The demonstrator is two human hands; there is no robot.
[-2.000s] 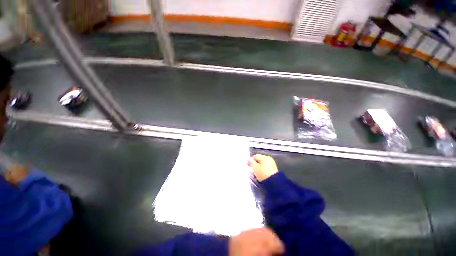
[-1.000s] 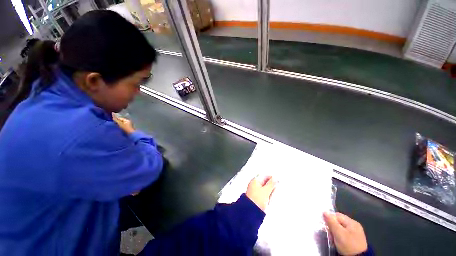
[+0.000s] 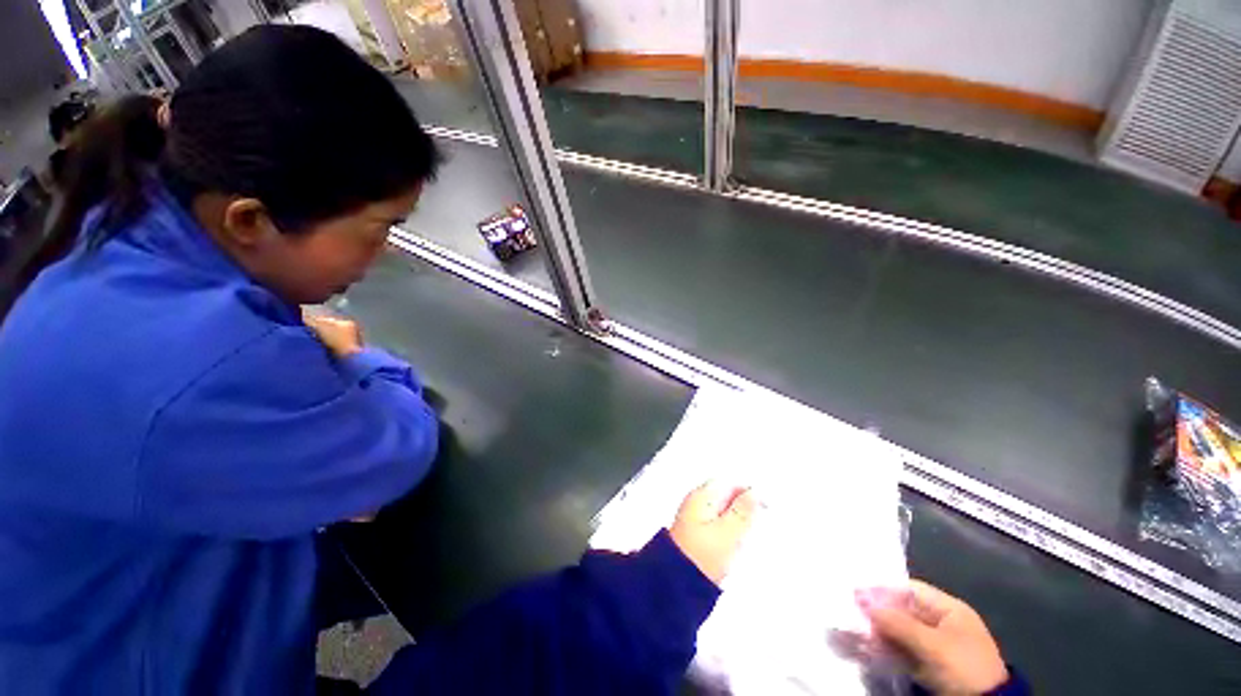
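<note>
The stack of poly bags (image 3: 803, 469) lies on the bench against the guide rail, white with glare and with shiny clear edges. My left hand (image 3: 710, 530) is on the stack's left part with thumb and fingers close together; glare hides whether they pinch film. My right hand (image 3: 939, 636) is at the stack's lower right edge. Its thumb and fingers hold clear film of a poly bag, which partly covers the fingertips. No box is in either hand.
A person in blue (image 3: 204, 422) sits at left beside the bench (image 3: 517, 462). An upright post (image 3: 534, 177) rises from the guide rail (image 3: 1062, 530). On the conveyor belt (image 3: 871, 299) are a dark box (image 3: 508, 234) and a bagged box (image 3: 1204, 456) at far right.
The view has turned left since the earliest frame. Since the last one, my right hand has shifted slightly left and down with film over its fingertips; the belt boxes have moved slightly right.
</note>
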